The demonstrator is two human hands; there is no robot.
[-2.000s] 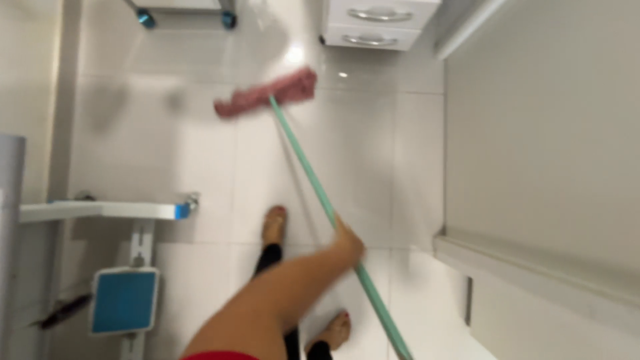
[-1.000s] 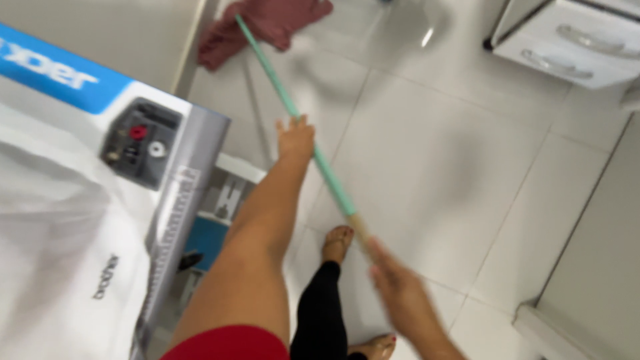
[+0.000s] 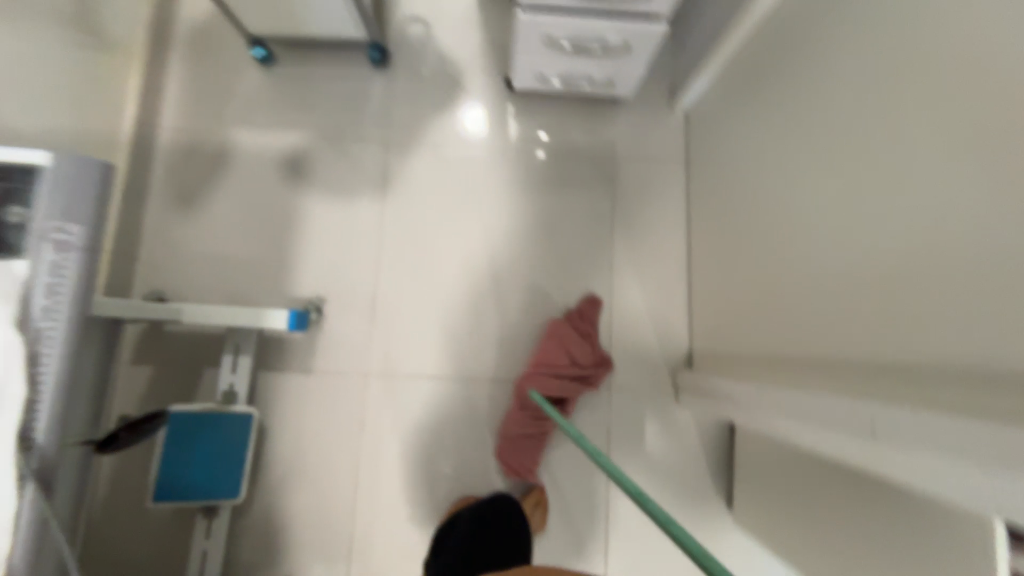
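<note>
A green pole (image 3: 628, 480) slants from the bottom right up to a dusty-red cloth (image 3: 552, 384), which lies bunched around the pole's lower end on the pale tiled floor. The cloth is just ahead of my foot (image 3: 536, 510), below my black-clad leg (image 3: 480, 536). Neither of my hands shows; the upper part of the pole runs out of view at the bottom edge. A small strip of skin shows at the bottom edge, but I cannot tell which body part it is.
At the left stand a machine (image 3: 68, 320) and its white metal stand (image 3: 200, 314) with a blue pedal (image 3: 204, 456). A wheeled cart (image 3: 304, 20) is at the top left, a white drawer unit (image 3: 588, 52) at the top. A beige panel (image 3: 864, 184) bounds the right side.
The cloth on the pole has come nearer my feet and to the right of the stand. Both hands, seen on the pole one second ago, are out of view. The view has swung back from the machine.
</note>
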